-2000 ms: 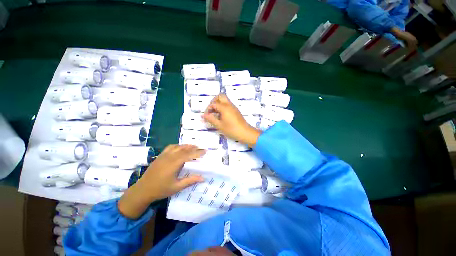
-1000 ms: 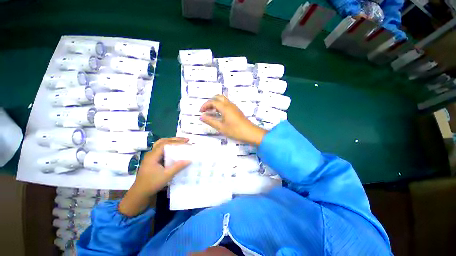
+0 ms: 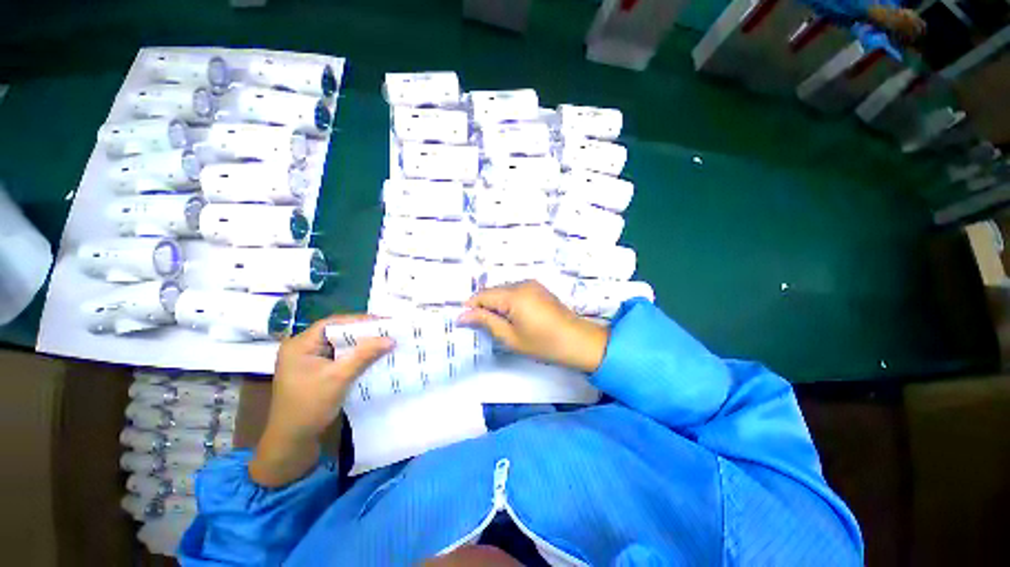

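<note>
My left hand [image 3: 316, 382] grips the left edge of a white label sheet [image 3: 415, 366] with rows of short dark print, thumb on top. My right hand [image 3: 529, 321] has its thumb and fingertips at the sheet's upper right edge; whether a label is between them is too small to tell. White cylindrical units [image 3: 430, 200] lie in three columns beyond the sheet. The sheet and my right hand hide part of the nearest units. The tray sheet [image 3: 537, 382] shows under them.
A second tray sheet [image 3: 83, 321] at left bears two columns of units. More units [image 3: 166, 454] sit lower left, below the bench edge. A white curved object [image 3: 20, 260] is at the far left. Upright cartons [image 3: 629, 33] line the far side. Another person's hand [image 3: 897, 22] shows top right.
My right hand has moved back from over the units to the label sheet's upper edge. The sheet's print faces the camera clearly again. The view has shifted, so the rows sit higher.
</note>
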